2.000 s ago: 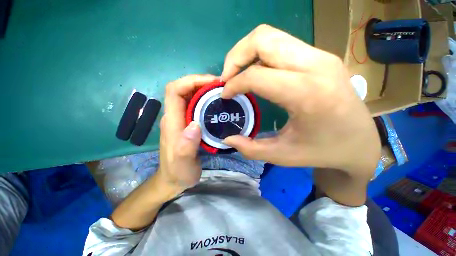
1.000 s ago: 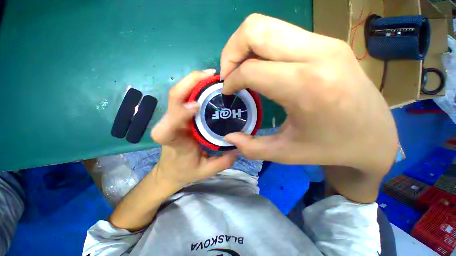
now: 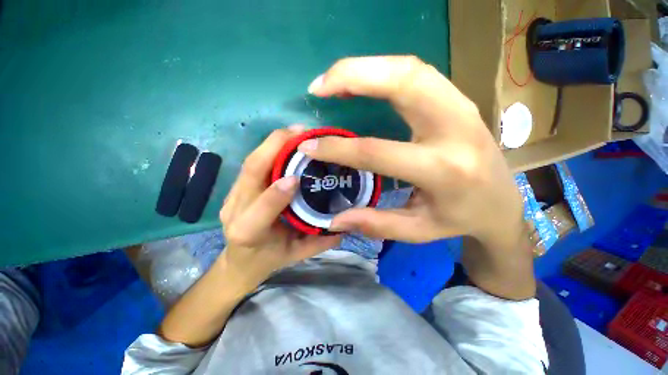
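A red fabric-covered speaker body (image 3: 376, 192) is held end-up above the bench's front edge. An end cap (image 3: 327, 184) with a black centre, white "H@F" logo and pale ring sits at its open end; I cannot tell whether it is fully seated. My left hand (image 3: 256, 205) grips the body from the left side, its thumb on the ring's left edge. My right hand (image 3: 447, 168) touches the cap's ring with one finger at the top left and the thumb at the bottom; its index finger is lifted off, pointing left above the body.
Two short black pads (image 3: 188, 183) lie side by side on the green bench (image 3: 132, 73). At right a divided cardboard carton (image 3: 476, 95) holds a dark blue speaker (image 3: 576, 51), a white disc (image 3: 516, 125), red wire and a black ring (image 3: 631, 111). Red and blue crates stand lower right.
The cap's logo has turned slightly. My right index finger has lifted away from the rim and another finger now rests on the ring. My left thumb has moved onto the ring's left edge.
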